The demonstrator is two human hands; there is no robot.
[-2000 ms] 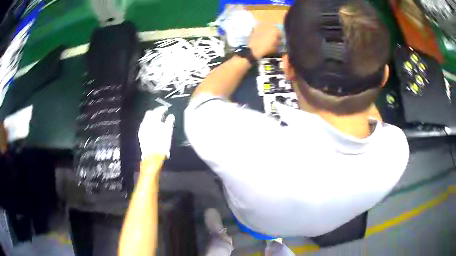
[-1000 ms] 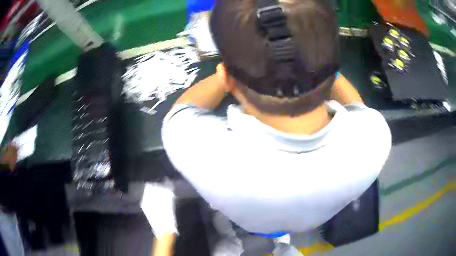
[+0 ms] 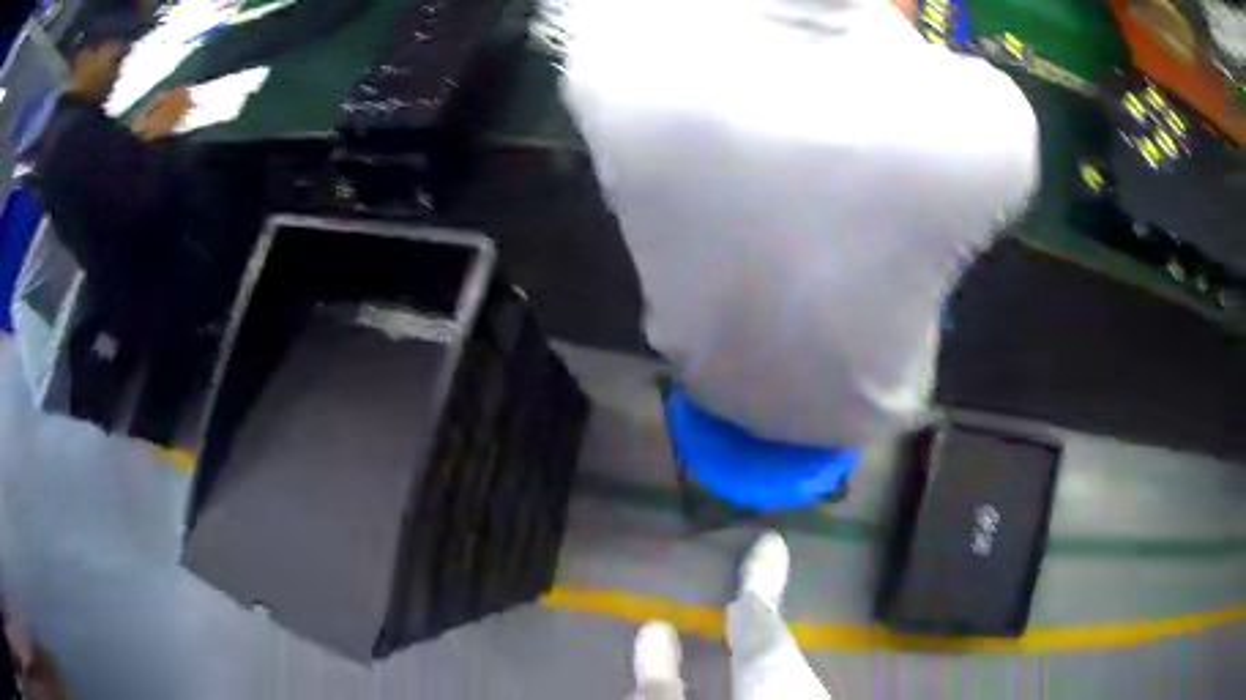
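Observation:
Neither of my hands is in view. Nearest in front of me is a person in a white shirt [image 3: 806, 178], seen from behind, seated on a blue stool [image 3: 758, 462] at the dark bench. To the left on the floor stands a large black bin or stack of bins [image 3: 499, 506], with an open top part and a dark grey sheet or panel [image 3: 328, 438] in it. A pale item [image 3: 406, 323] lies inside near its back edge. The image is blurred.
A low black box [image 3: 973, 527] stands on the floor at the right. Another person in dark clothing [image 3: 116, 192] is at the far left by white paper [image 3: 226, 99]. Yellow-marked parts [image 3: 1155, 126] lie at the upper right. Two white shoes show at the bottom.
The view has swung down toward the floor. The white-gloved hand seen earlier has left the picture. The white strips on the bench are out of view, and the black bin now shows fully.

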